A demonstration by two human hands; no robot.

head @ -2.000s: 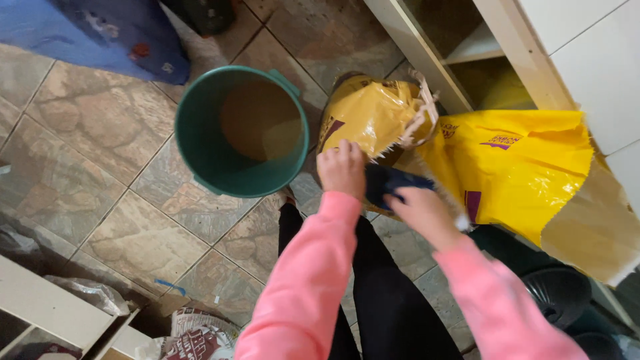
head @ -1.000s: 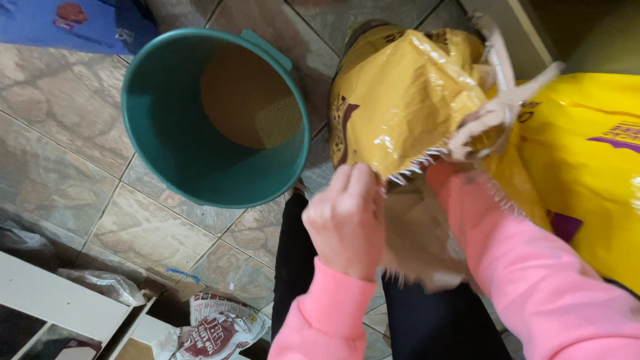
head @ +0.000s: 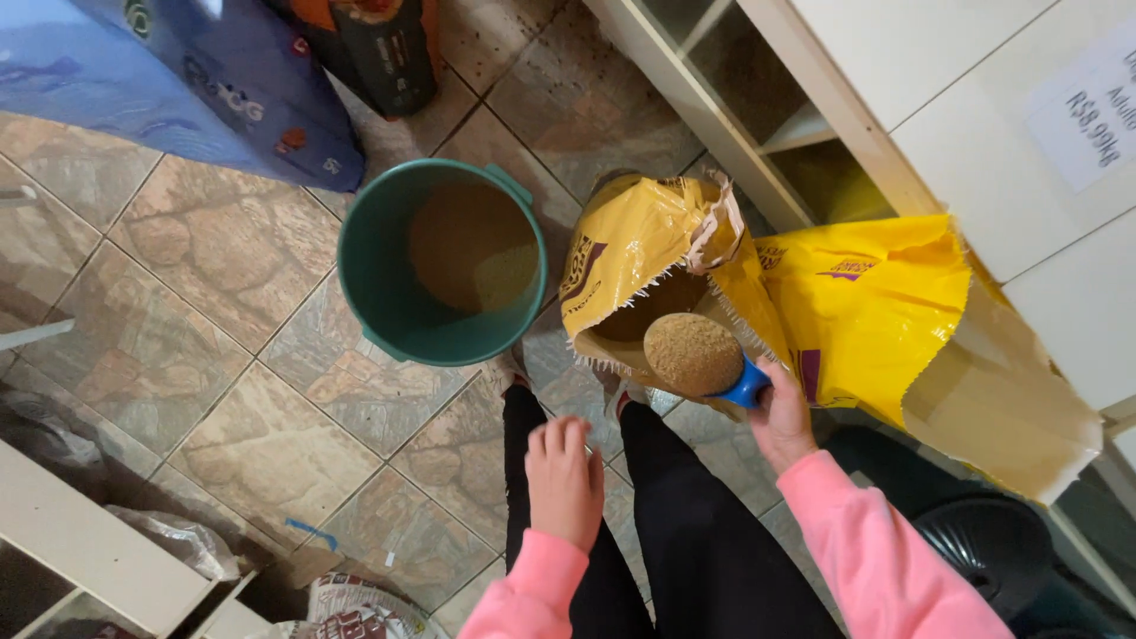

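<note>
My right hand point(head: 784, 417) grips the handle of a blue scoop point(head: 751, 383) heaped with tan, grainy powder point(head: 694, 353). The scoop is held over the near edge of the mouth of an upright yellow paper-lined sack point(head: 635, 231), whose torn rim is frayed. My left hand point(head: 564, 479) holds nothing and hangs over my legs, its fingers slightly curled, below the sack. A green plastic bucket point(head: 357, 293) stands on the floor left of the sack, with tan material point(head: 470, 240) in its bottom.
Another yellow sack point(head: 865, 311) leans right of the first, beside white shelving point(head: 710, 106). A dark lid point(head: 985, 541) lies at lower right. Blue bags point(head: 240, 98) and a dark bag point(head: 390, 62) stand at upper left. A printed bag point(head: 364, 612) and low shelving point(head: 89, 550) are at lower left.
My right hand has come out of the yellow sack with the heaped blue scoop. My left hand has let go of the sack's rim and moved down toward my legs.
</note>
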